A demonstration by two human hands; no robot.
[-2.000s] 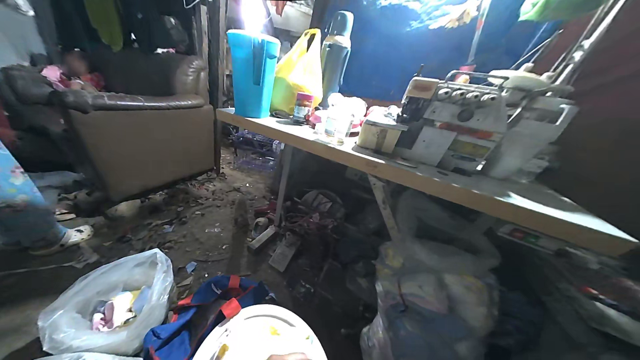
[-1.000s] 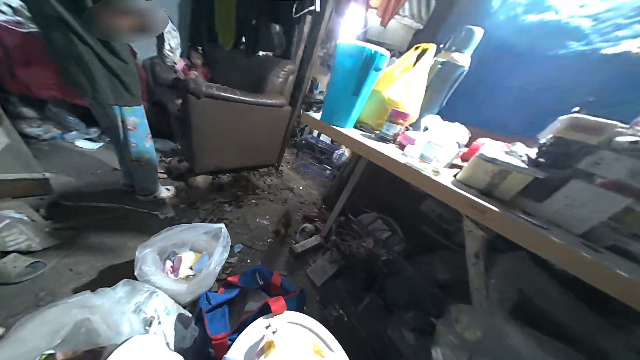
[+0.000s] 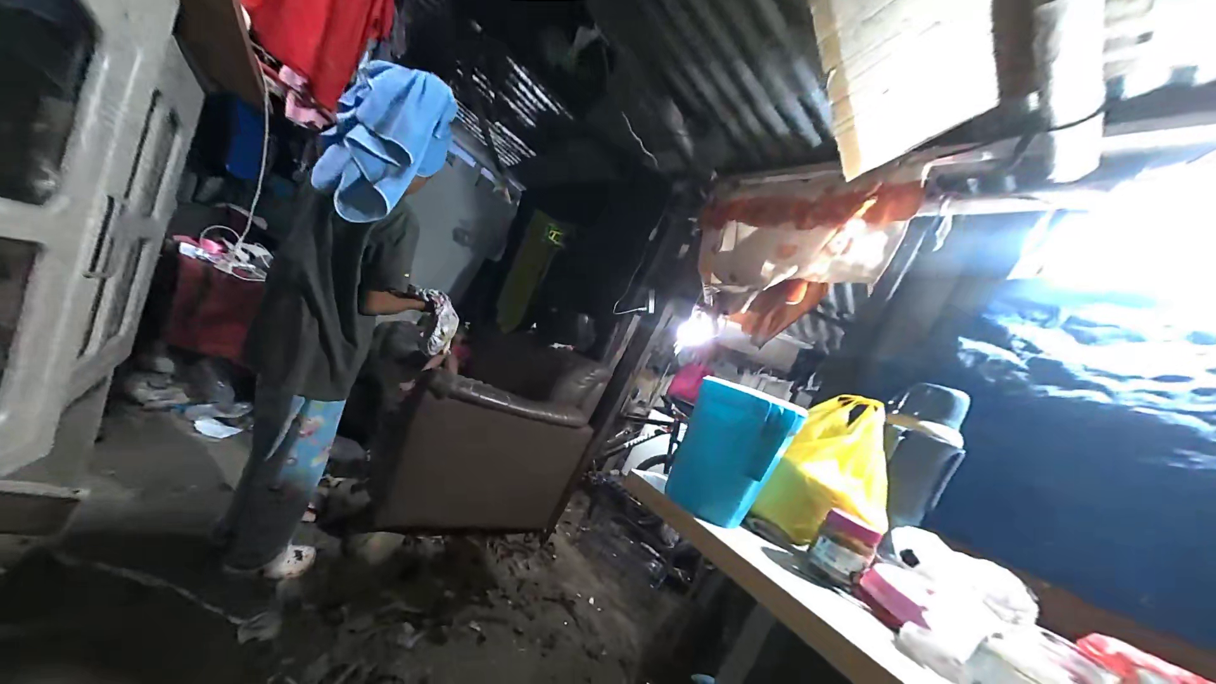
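Neither my left hand nor my right hand shows in the head view, so what they hold is hidden. On the right, a wooden table (image 3: 788, 622) bears a turquoise plastic pitcher (image 3: 731, 451), a yellow plastic bag (image 3: 831, 465) and a jar with a dark pink lid (image 3: 844, 546). Behind the bag stands a grey-blue flask (image 3: 926, 451). White plastic bags (image 3: 969, 584) lie nearer on the tabletop.
A person (image 3: 318, 304) with a light blue cloth over the head stands at left, holding a patterned cloth (image 3: 442, 323), beside a brown armchair (image 3: 484, 465). A pale cabinet (image 3: 95, 237) is at far left. Debris litters the dirt floor (image 3: 494, 608). A lit bulb (image 3: 696, 331) hangs behind the table.
The view has swung up and left. The white container, blue and red bag and sewing machine seen earlier are out of frame, as is the fingertip seen two seconds ago at the container.
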